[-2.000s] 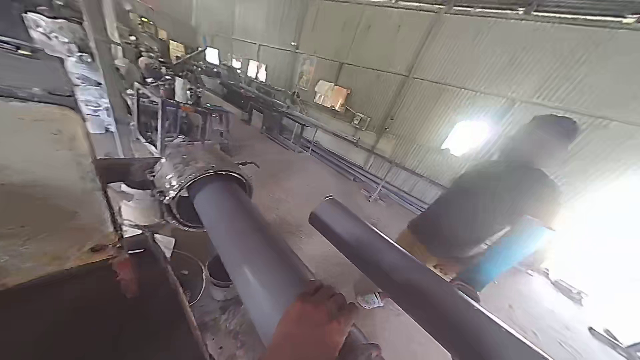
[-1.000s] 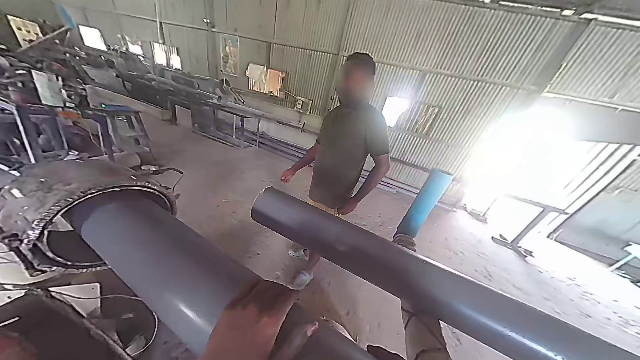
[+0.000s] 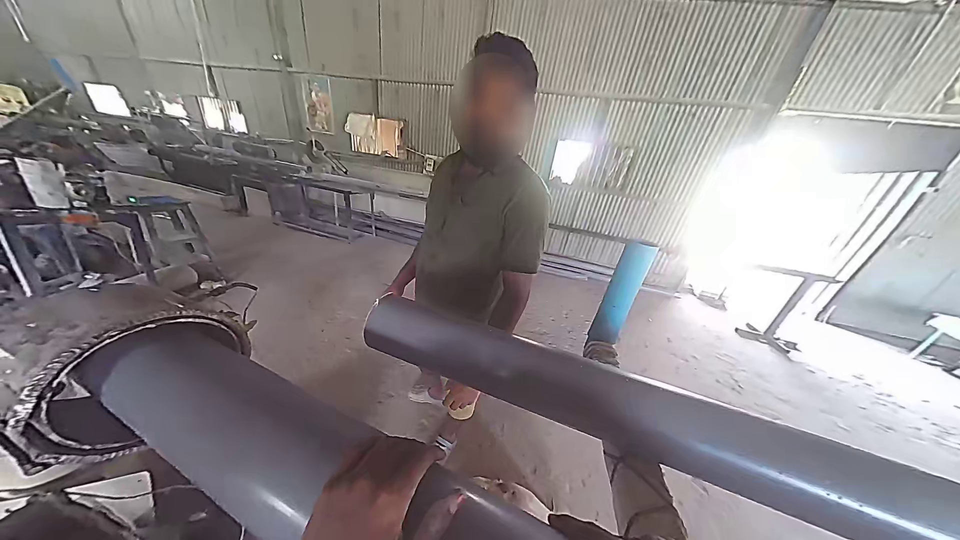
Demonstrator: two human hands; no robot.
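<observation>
My left hand (image 3: 375, 484) lies palm down over a thick grey plastic pipe (image 3: 232, 412) at the bottom, its fingers curled over the far side. A small reddish patch shows just right of it; I cannot tell whether it is my thumb. The pipe's far end sits inside a round opening with a rough, wrapped rim (image 3: 45, 382) at the left. A second grey pipe (image 3: 570, 382) slants from the centre to the lower right, apart from the first. My right hand is not in view.
A person (image 3: 480, 225) stands behind the second pipe's end, one hand close to it. A blue pipe piece (image 3: 624, 292) stands upright on a post. Workbenches (image 3: 330, 187) line the corrugated wall, a metal stand (image 3: 787, 315) is by the bright doorway, and a cluttered table (image 3: 142, 210) is at left.
The view has swung right. The person, bent near the blue pipe two seconds ago, now stands upright behind the second pipe's end. My hand stays on the first pipe.
</observation>
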